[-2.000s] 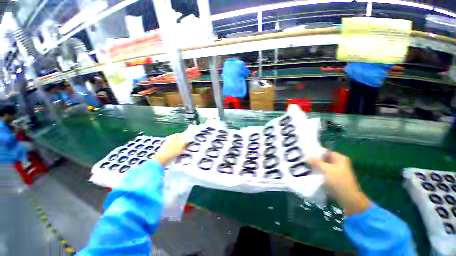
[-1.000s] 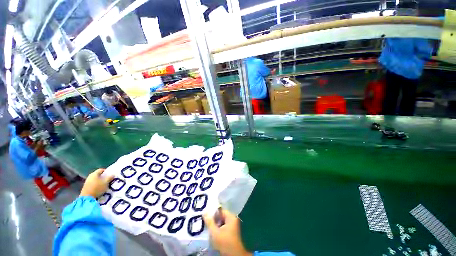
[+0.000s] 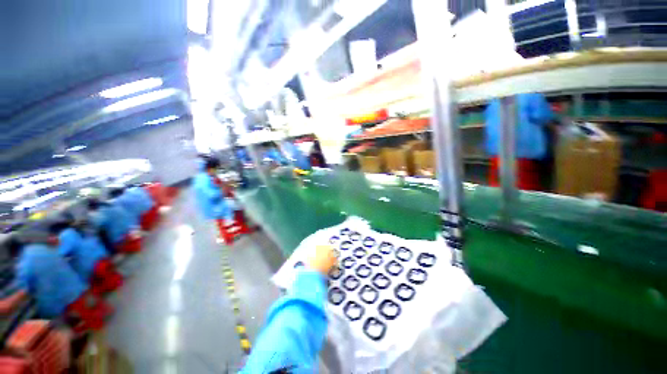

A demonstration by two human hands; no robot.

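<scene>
A white tray with a wrinkled sheet and rows of black rounded-square housings lies tilted at centre, over the bench's left part. My left hand, bare with a blue sleeve, is at the tray's left edge, closed on it; the fingertips are blurred. More white sheet with a black housing shows left of the hand, apparently another tray beneath or beside it. A loose flap of thin white sheet hangs at the tray's right. My right hand is not in view.
The green bench runs right and away. A metal post stands behind the tray. The aisle floor with a yellow-black line is left. People in blue smocks sit along both sides; one person is beyond the bench near a cardboard box.
The view has swung left, so the bench and tray appear farther right. The tray is farther along the bench's left side. My right hand has left the picture; the adhesive strips are out of view.
</scene>
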